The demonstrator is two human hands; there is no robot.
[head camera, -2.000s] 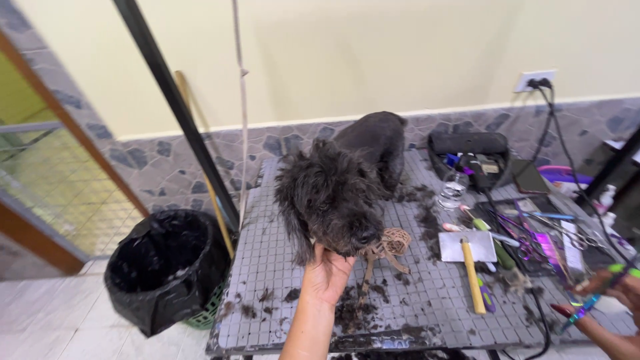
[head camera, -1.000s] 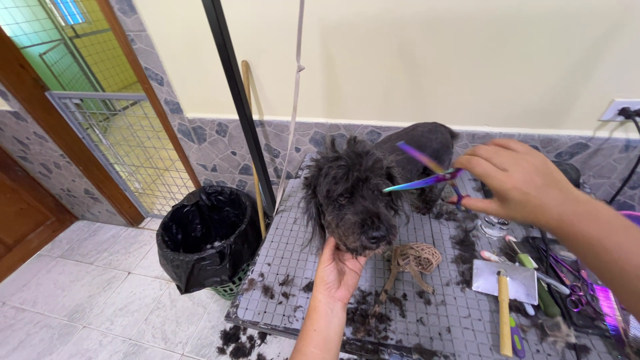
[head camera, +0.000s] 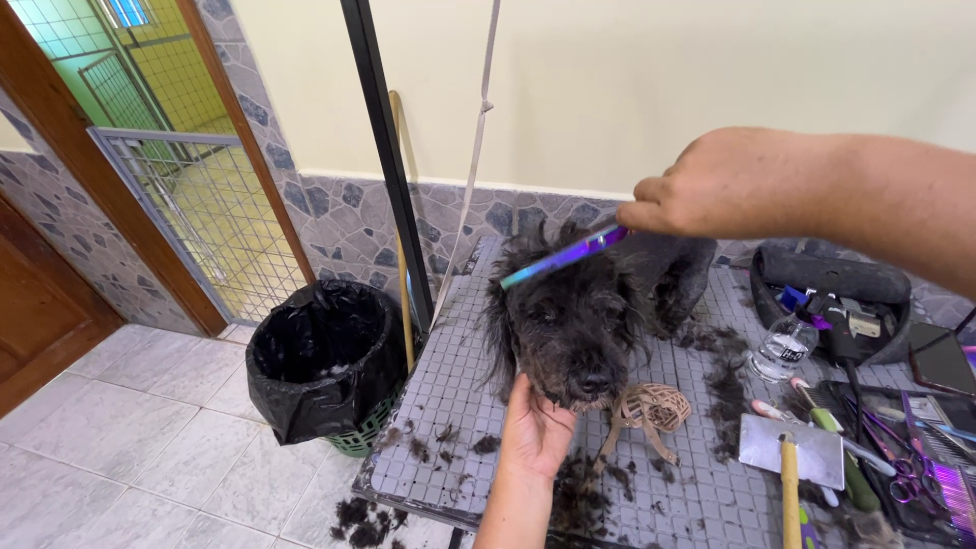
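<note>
A black dog (head camera: 576,328) with shaggy head hair and a short-clipped body stands on the grey grid-patterned grooming table (head camera: 450,381). Beneath its chin, my left hand (head camera: 540,427) cups the jaw. My right hand (head camera: 679,191) comes in from the right above the dog's head and grips iridescent grooming shears (head camera: 564,258). Their blades look closed and lie across the hair on top of the head, tip toward the left. A tan basket muzzle (head camera: 657,412) with straps lies beside the chin. Clumps of cut dark hair are scattered about.
At right are a slicker brush (head camera: 793,454), several shears (head camera: 907,476), combs, a clear bottle (head camera: 785,347) and a dark bag (head camera: 831,293) with clippers. A black-lined bin (head camera: 328,358) stands left of the table, near a black post (head camera: 389,160) and a hanging cord (head camera: 479,137).
My right hand, low at the right two seconds ago, has come up and over the dog's head with the shears. The shears' blades were apart one second ago. My left hand stays beneath the chin.
</note>
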